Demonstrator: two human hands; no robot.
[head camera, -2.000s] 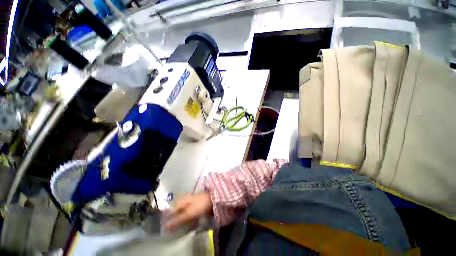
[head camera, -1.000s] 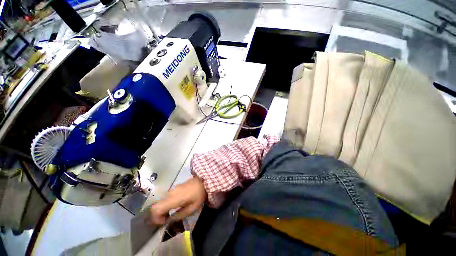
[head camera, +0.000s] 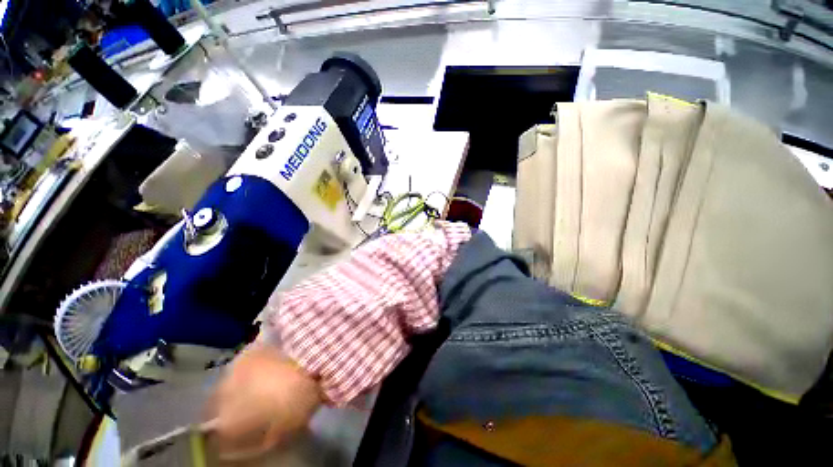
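My right hand (head camera: 260, 401), in a red-and-white checked sleeve, is blurred at the lower left, below the needle end of the blue and white sewing machine (head camera: 242, 233). Its fingers are at a beige piece (head camera: 164, 410) with a yellow edge, cut off by the bottom of the picture. The blur hides whether the fingers grip it. The presser foot and needle area cannot be made out. My left hand is not in view.
Folded beige pieces with yellow edges (head camera: 630, 210) are stacked at the right. Lime-green scissors (head camera: 406, 212) lie on the white machine table (head camera: 425, 155), just beyond my sleeve. A white ribbed disc (head camera: 87, 319) is at the machine's left end.
My right hand and sleeve have moved left and down, and the sleeve now reaches close to the scissors. The beige piece at the bottom has shifted. The camera view has also moved slightly.
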